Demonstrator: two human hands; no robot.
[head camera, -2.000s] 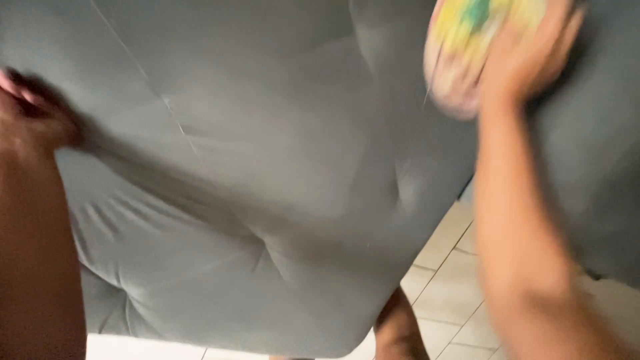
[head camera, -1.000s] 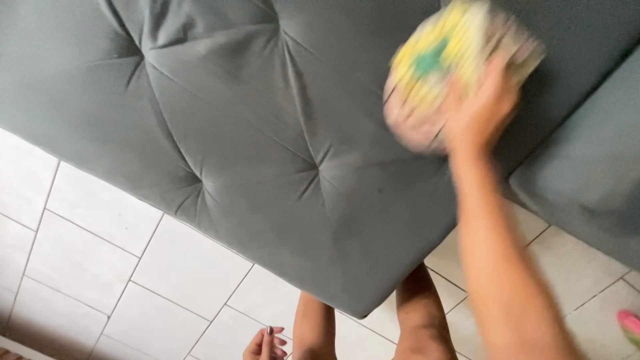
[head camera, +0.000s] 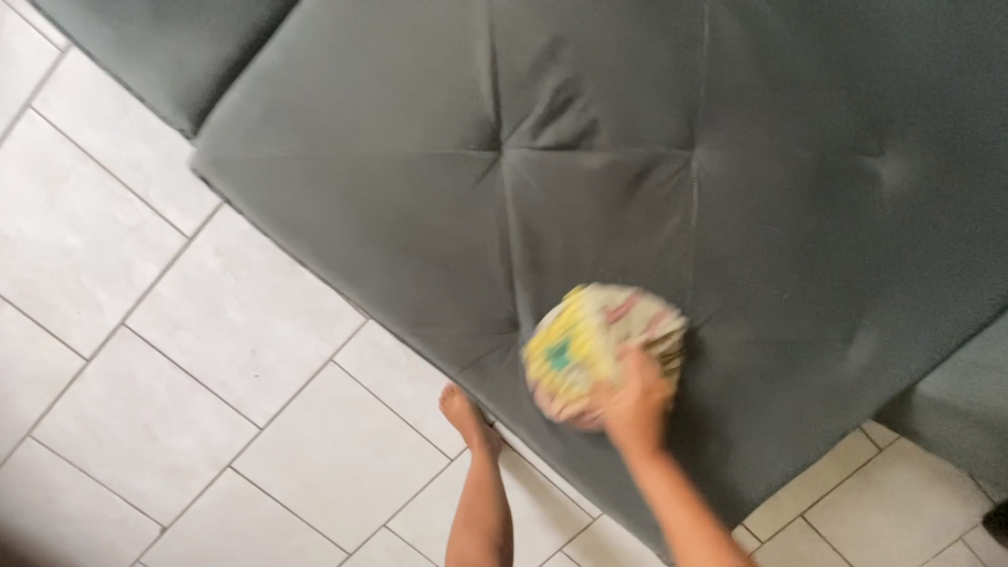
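My right hand (head camera: 636, 402) grips a bunched, multicoloured cloth (head camera: 587, 346) with yellow, green, pink and cream patches. Both are blurred. The cloth is over the lower part of a grey tufted sofa cushion (head camera: 378, 213), near its front edge; whether it presses on the fabric cannot be told. Creases run between the cushion's tufts, and a wrinkled patch shows above the cloth. My left hand is out of the picture.
Another grey upholstered section (head camera: 157, 47) adjoins at the upper left, and a grey piece (head camera: 953, 417) stands at the lower right. Pale floor tiles (head camera: 236, 378) lie along the cushion's edge. My bare foot (head camera: 468, 417) is beside that edge. A small dark thing (head camera: 997, 521) is at the far right.
My left hand, seen on the left two seconds ago and low by my leg one second ago, has left the picture. The right hand still holds the cloth. The view has shifted considerably.
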